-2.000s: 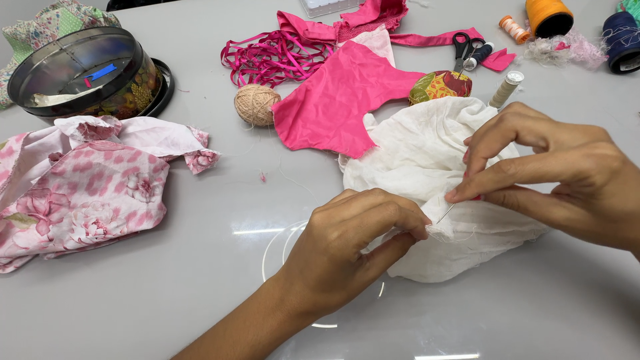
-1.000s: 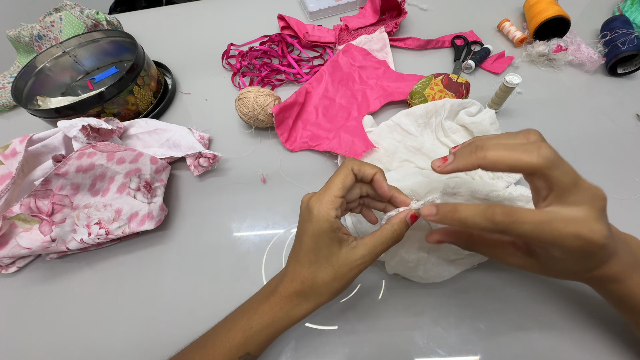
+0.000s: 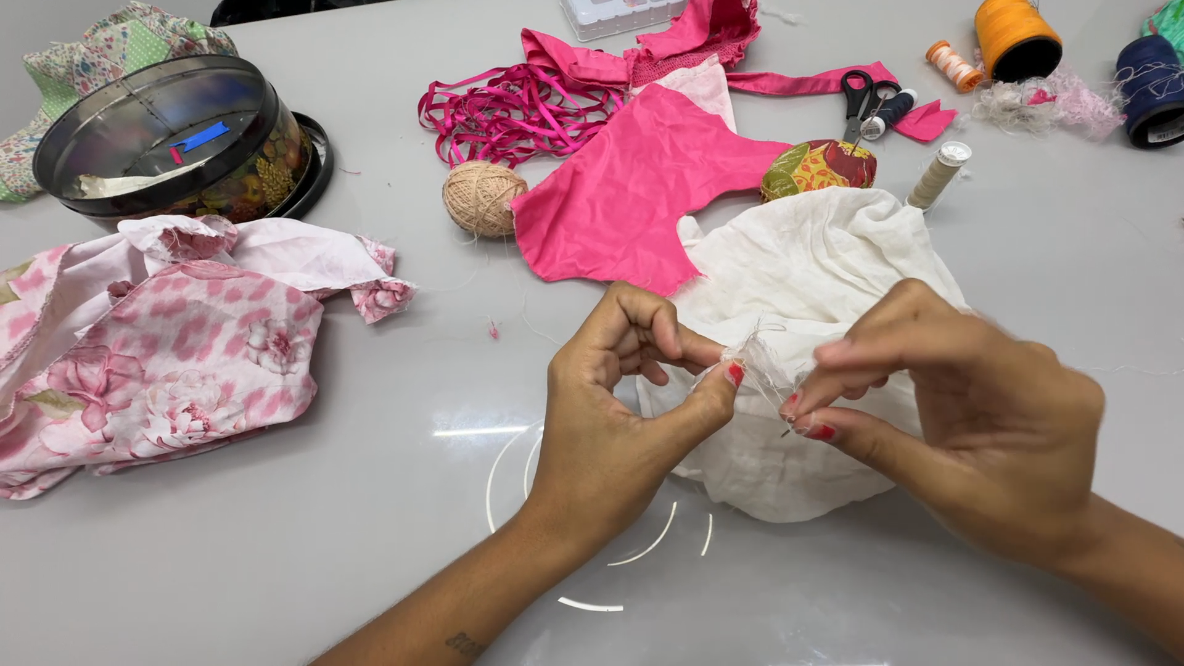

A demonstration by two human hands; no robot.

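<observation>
My left hand (image 3: 638,398) pinches the frayed edge of a white cloth (image 3: 814,250) between thumb and index finger. Close on its right, my right hand (image 3: 953,416) has thumb and fingertips together on a thin sewing needle (image 3: 786,431), only part of which shows. Fine loose threads (image 3: 763,365) stretch between the two hands. The rest of the white cloth lies bunched on the grey table behind and below them. A spool of pale thread (image 3: 939,176) stands at its far right edge, and a patterned pincushion (image 3: 819,168) touches its far side.
Bright pink fabric (image 3: 620,194), magenta ribbon (image 3: 527,111) and a ball of beige twine (image 3: 483,199) lie beyond the hands. Black-handled scissors (image 3: 860,97) and an orange thread cone (image 3: 1017,42) are farther right. Floral fabric (image 3: 185,361) and an open round tin (image 3: 268,153) are at left.
The white cloth's edge is now raised between my hands, with threads showing. My right hand's fingers, spread apart one second ago, have come together at the needle. The surrounding items have stayed put.
</observation>
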